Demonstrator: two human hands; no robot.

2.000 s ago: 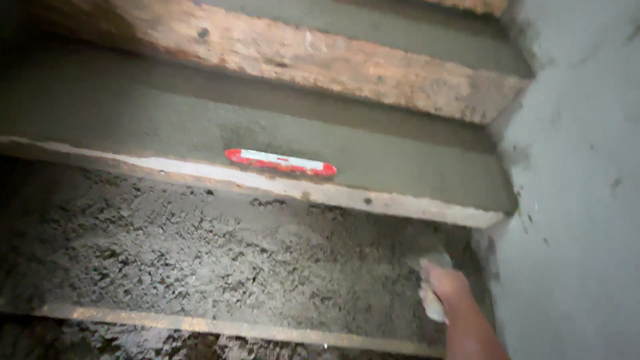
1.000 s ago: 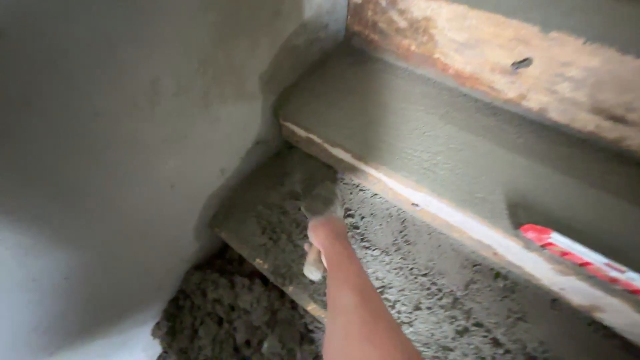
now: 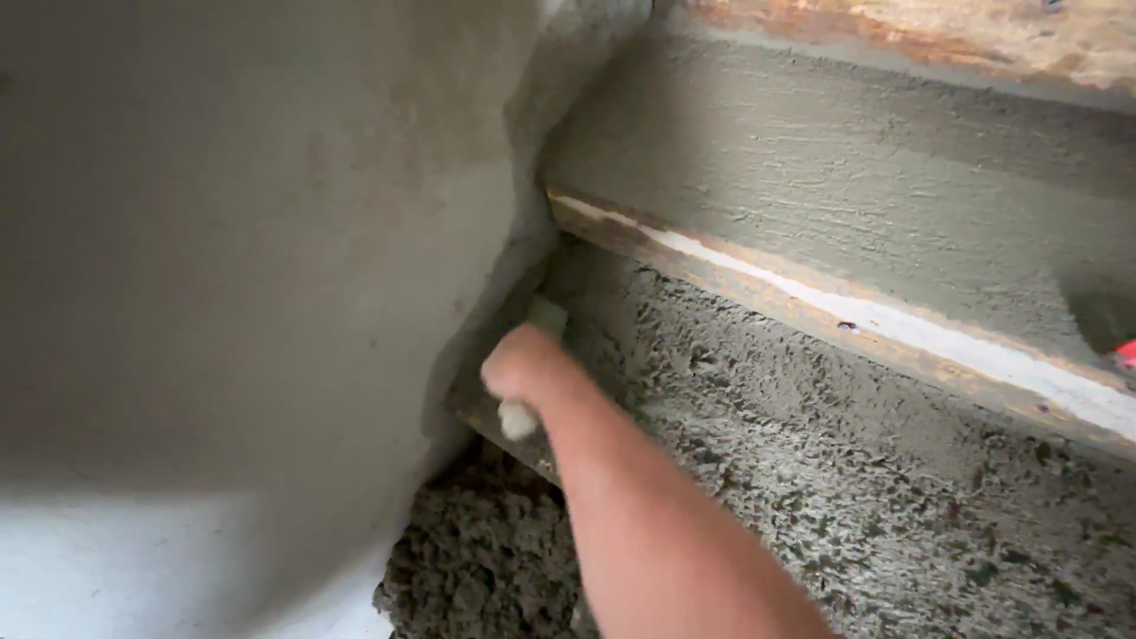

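Observation:
My right hand (image 3: 524,364) is closed around a trowel; the pale butt of its handle (image 3: 517,420) sticks out below my fist. The blade (image 3: 548,315) shows only in part and is blurred, against the wet concrete of a stair tread (image 3: 763,417) in the corner by the wall. That tread is smoother near the corner and rough and pitted to the right. My left hand is out of view.
A plastered wall (image 3: 266,266) rises at the left. A wooden form board (image 3: 799,302) edges the smoother concrete step (image 3: 843,177) above. The red end of a level (image 3: 1125,353) shows at the right edge. Lumpy concrete (image 3: 497,541) lies below.
The view has swung from the stairs' right side to the left wall. Over the last second, my right hand has moved with the trowel closer to the left corner of the rough tread.

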